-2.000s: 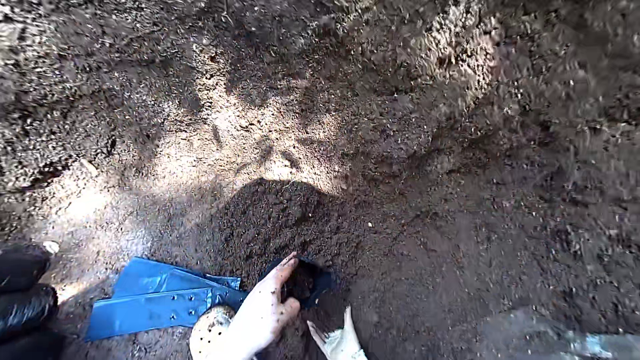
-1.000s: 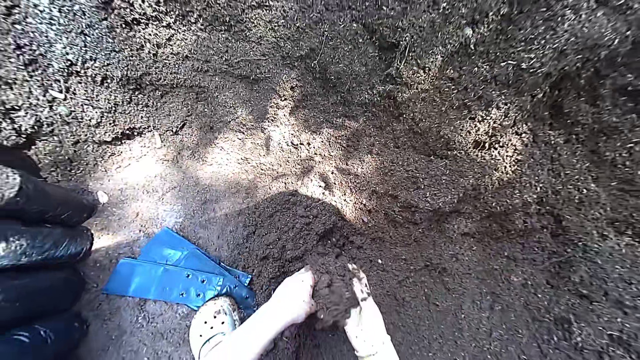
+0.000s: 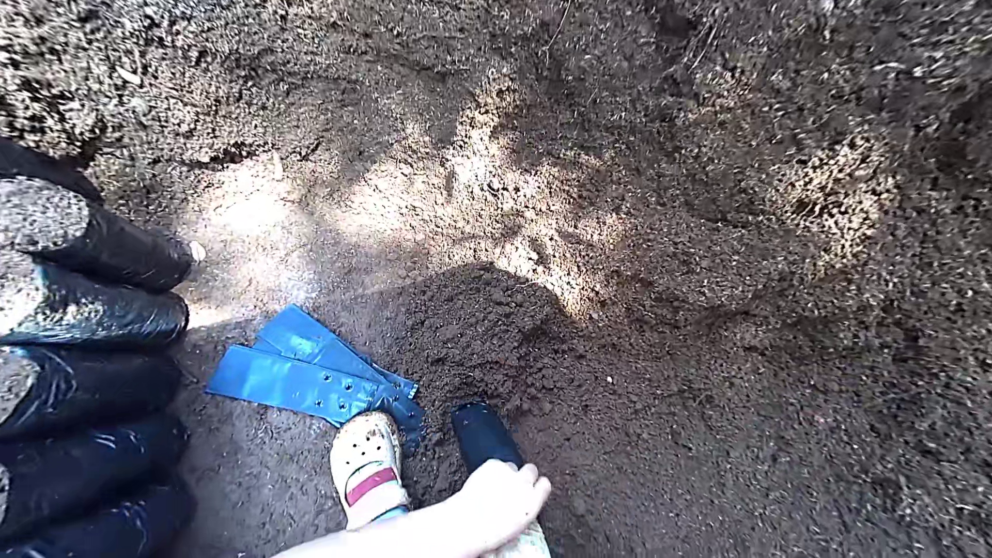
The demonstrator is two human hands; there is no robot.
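Observation:
My left hand (image 3: 500, 500) reaches in from the bottom edge, its curled fingers around the lower part of a dark plastic planting bag (image 3: 484, 434). The bag lies at a slant, its far end against a mound of loose dark soil (image 3: 488, 333). A pale, soiled part of my right hand (image 3: 528, 544) shows just below the left; its fingers are hidden. Flat blue plastic bags with punched holes (image 3: 287, 380) lie fanned out left of the mound. Beside them is a cream clog (image 3: 368, 465) with a red strap on a foot.
Several black plastic bags packed with soil (image 3: 101, 310) lie stacked along the left side, their soil-filled ends showing. A rough bank of soil (image 3: 620, 101) rises behind the mound. Trodden earth (image 3: 256, 465) lies between the stacked bags and the clog.
A second ago both hands cupped loose soil near the mound; now the left is on the dark bag and the right is mostly hidden. The view has shifted, showing more stacked bags.

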